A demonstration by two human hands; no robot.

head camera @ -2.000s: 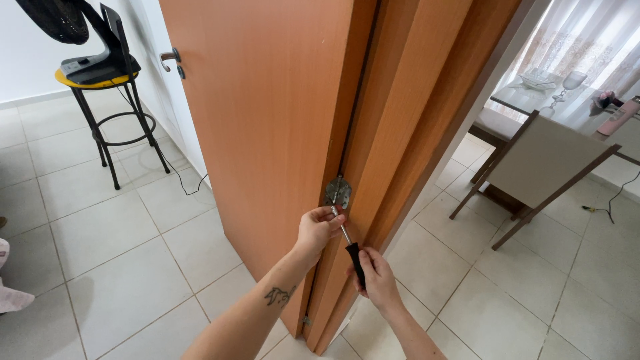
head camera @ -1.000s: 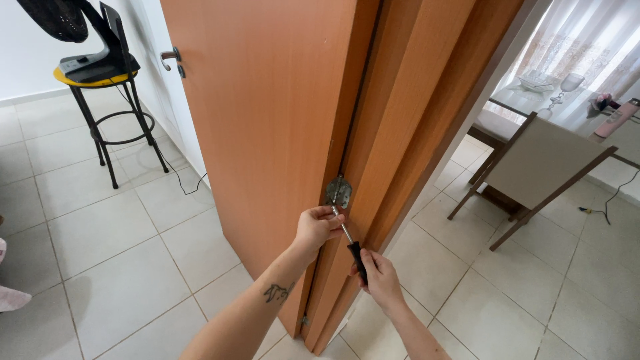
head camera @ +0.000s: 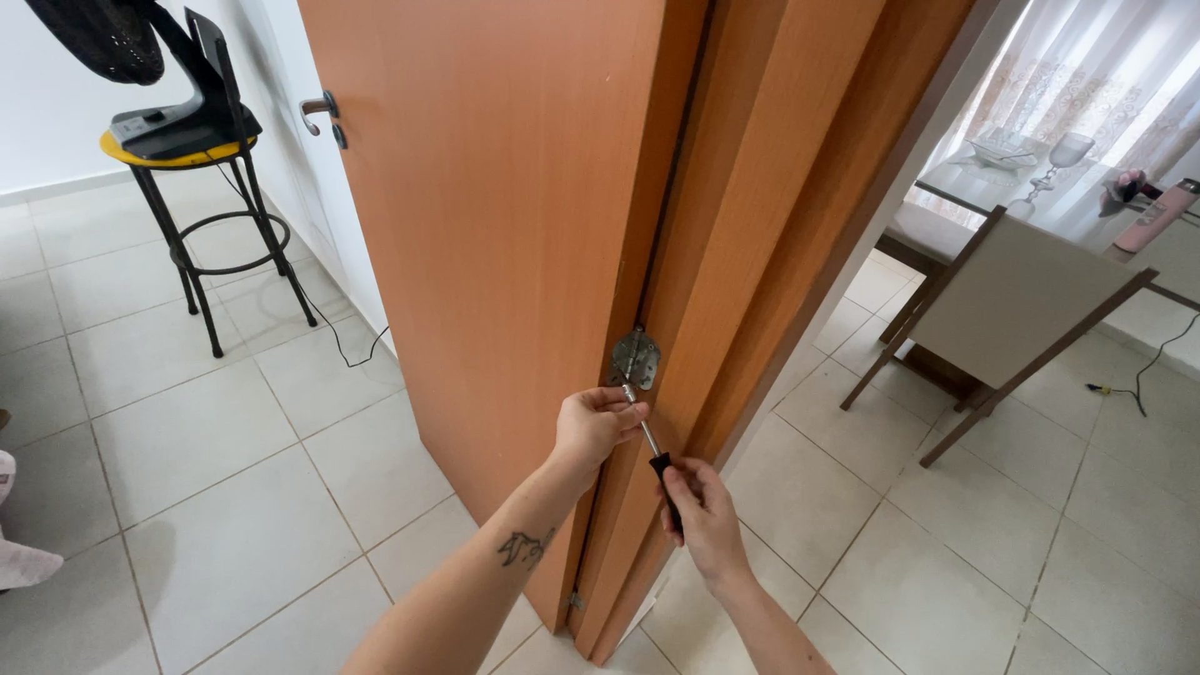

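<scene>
My right hand [head camera: 698, 511] is closed around the black handle of a screwdriver [head camera: 651, 439], whose metal shaft slants up and left. The fingers of my left hand [head camera: 600, 422] pinch the shaft near its tip, at the lower part of a metal hinge [head camera: 637, 358]. That hinge joins the edge of an orange-brown wooden door [head camera: 487, 206] to the wooden door frame [head camera: 741, 234]. Whether the tip sits in a screw cannot be told, as my left fingers partly cover it. A lower hinge [head camera: 576, 600] shows near the floor.
Left of the door, a black fan [head camera: 178, 122] stands on a stool with a yellow seat [head camera: 117, 150], its cord on the tiled floor. Beyond the frame on the right are a chair [head camera: 1017, 295] and a glass-topped table [head camera: 956, 178] with glassware and a pink bottle [head camera: 1158, 216].
</scene>
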